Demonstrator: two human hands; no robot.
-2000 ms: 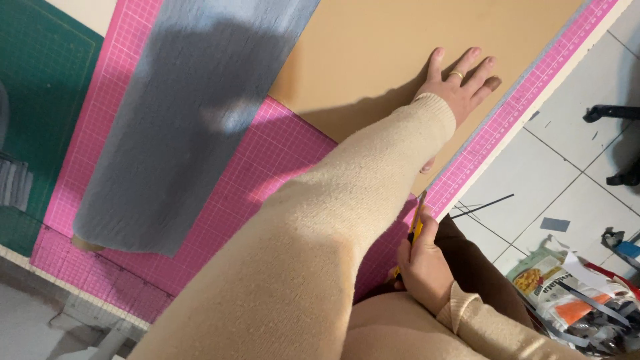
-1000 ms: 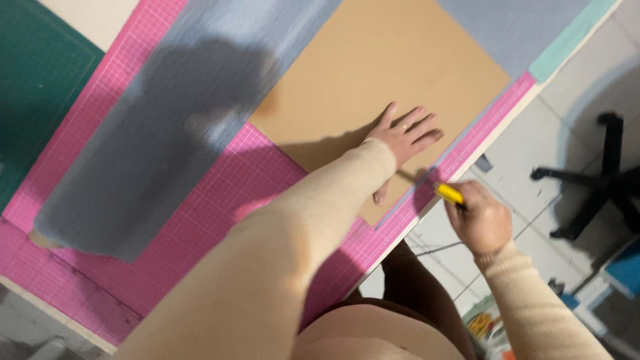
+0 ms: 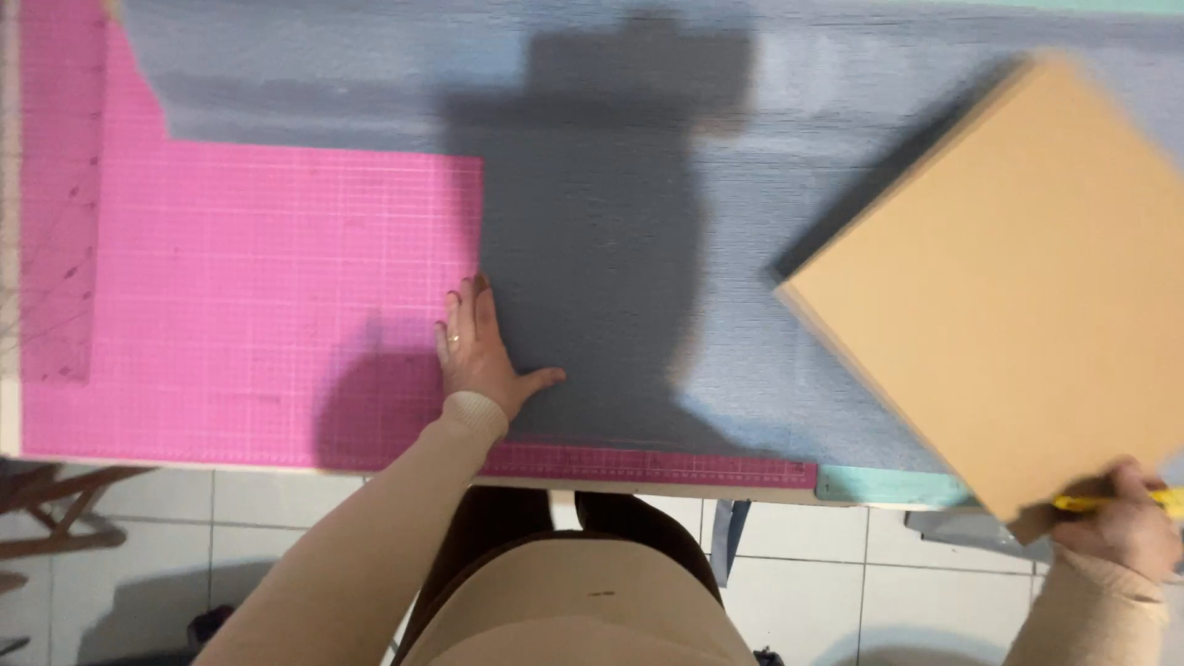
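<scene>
My left hand (image 3: 481,356) lies with fingers apart at the cut edge of a blue-grey sheet of material (image 3: 592,277), partly over the pink cutting mat (image 3: 277,296). At the right, my right hand (image 3: 1119,523) holds a yellow utility knife (image 3: 1101,502) and grips the lower corner of a square tan board (image 3: 999,296), probably cardboard. The board is tilted over the sheet, blurred, with a dark shadow along its upper left side. Whether the blade is out cannot be told.
A clear ruler (image 3: 55,277) lies at the mat's left end. A mint-green mat (image 3: 888,485) shows at the near edge on the right. Beneath is a tiled floor (image 3: 795,546) with a brown wooden stand (image 3: 69,518) at the left and a hanging blue-grey strip (image 3: 731,541).
The tan board, before flat under my left hand, has moved off to the right in my right hand. My left hand is now on the sheet's edge. The view has turned strongly.
</scene>
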